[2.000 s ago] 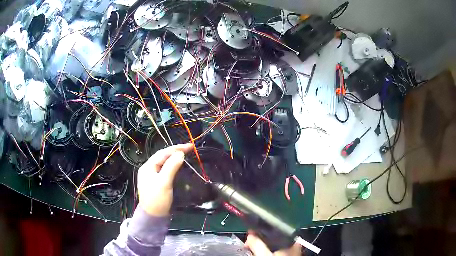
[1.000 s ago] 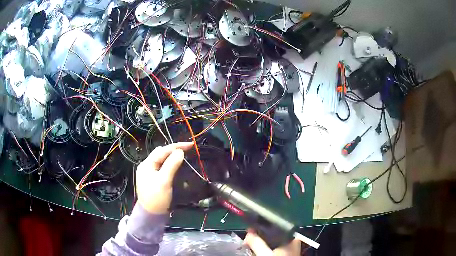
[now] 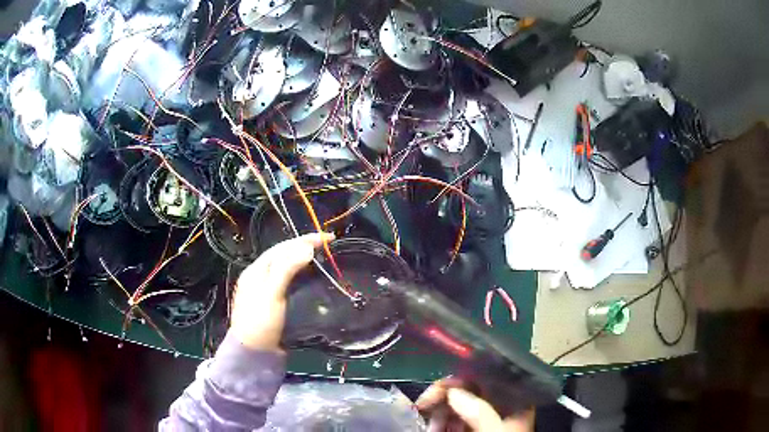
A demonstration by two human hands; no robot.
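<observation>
A round black housing [image 3: 341, 325] lies at the bench's front middle. Red, orange and white wire leads [image 3: 305, 202] run into its centre, ending at a small pale spot. My left hand [image 3: 274, 287], in a lilac sleeve, is at the housing's left side, its thumb and finger pinched on the leads near the upper rim. My right hand [image 3: 464, 407], partly cut off by the bottom edge, holds a blurred dark glue gun [image 3: 472, 342] with a red label and a white stick at its rear. The gun's tip is above the housing, right of the wire ends and apart from them.
Other wired housings [image 3: 173, 198] lie left. Metal discs [image 3: 406, 40] are heaped at the back, bagged units [image 3: 59, 126] at far left. At right are pink-handled cutters [image 3: 501, 305], a solder spool [image 3: 607, 318], a screwdriver [image 3: 600, 242], white paper [image 3: 548, 228], black boxes [image 3: 624, 131] and cables.
The gun's tip has left the wire ends and moved up and right, while its body swung right. The housing centre is now uncovered. My left hand keeps its pinch.
</observation>
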